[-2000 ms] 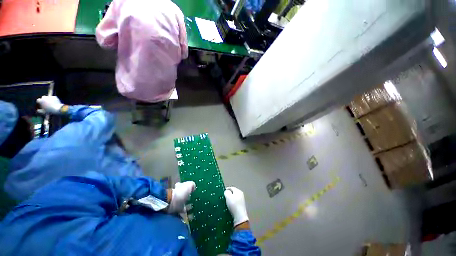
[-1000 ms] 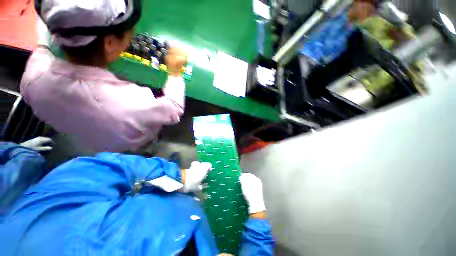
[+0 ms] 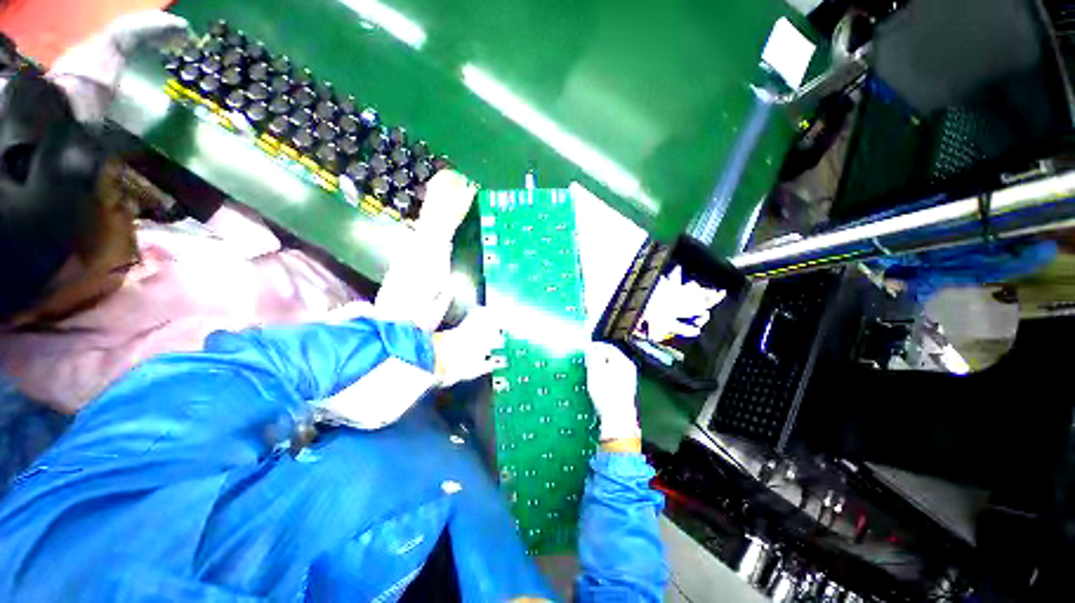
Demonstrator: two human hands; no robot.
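A long green PCB panel (image 3: 536,436) with rows of white marks is held in front of me, its far end over the edge of a green bench (image 3: 613,83). My left hand (image 3: 468,346), in a white glove, grips the panel's left edge. My right hand (image 3: 613,389), in a white glove, grips its right edge. A bright glare lies across the panel between my hands. The fingers under the panel are hidden.
A person in pink (image 3: 200,312) sits close on the left, with hands at a board of black cylindrical components (image 3: 301,118). A white sheet (image 3: 604,242) and a black box (image 3: 684,312) lie right of the panel. Dark racks (image 3: 772,353) stand at the right.
The view has moved from the aisle up to the green bench. The panel, still in both hands, now reaches over the bench edge. The person in pink is nearer, at the left.
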